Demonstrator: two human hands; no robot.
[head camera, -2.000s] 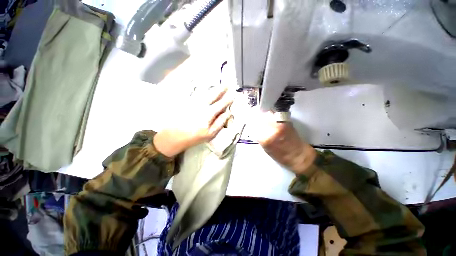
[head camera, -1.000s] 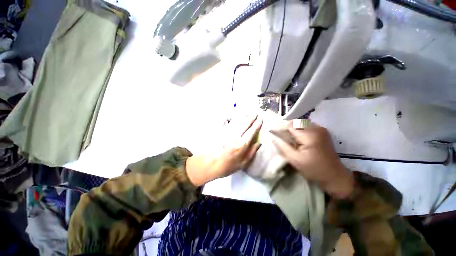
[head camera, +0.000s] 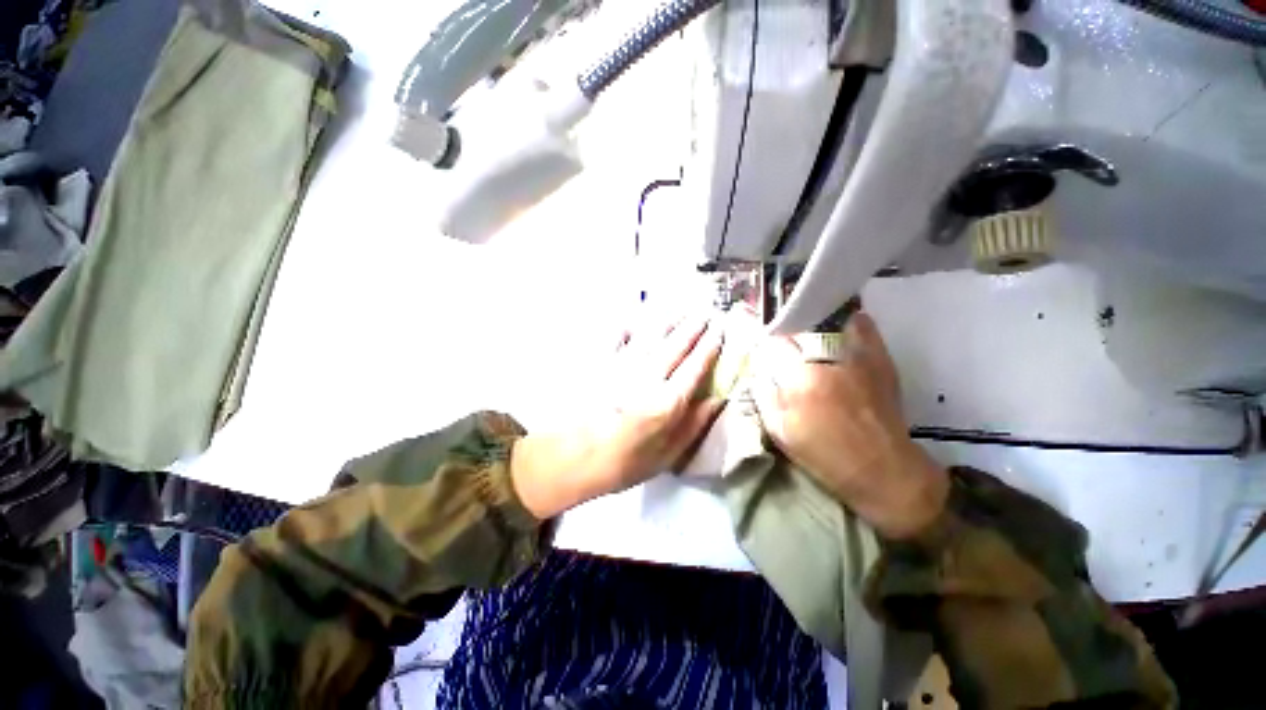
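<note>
A sage-green garment piece (head camera: 798, 534) runs from the presser foot (head camera: 736, 289) over the table's front edge towards the lap. Its end near the foot looks pale in the glare. My left hand (head camera: 632, 416) lies on the cloth just left of and below the foot, fingers together, pressing it. My right hand (head camera: 840, 416) holds the cloth on the right, its fingers near the small cream knob (head camera: 823, 344). The exact needle contact is too bright and small to tell.
The white machine head (head camera: 791, 139) stands above the hands, with a cream ribbed dial (head camera: 1011, 239) at right. A sewing lamp (head camera: 511, 174) is left of it. A folded sage-green stack (head camera: 181, 264) lies at left. Mixed cloth (head camera: 125, 631) is heaped below it.
Since two seconds ago the cloth has swung from below my left hand to below my right hand. In the last second my right hand has moved slightly left and the view has shifted a little.
</note>
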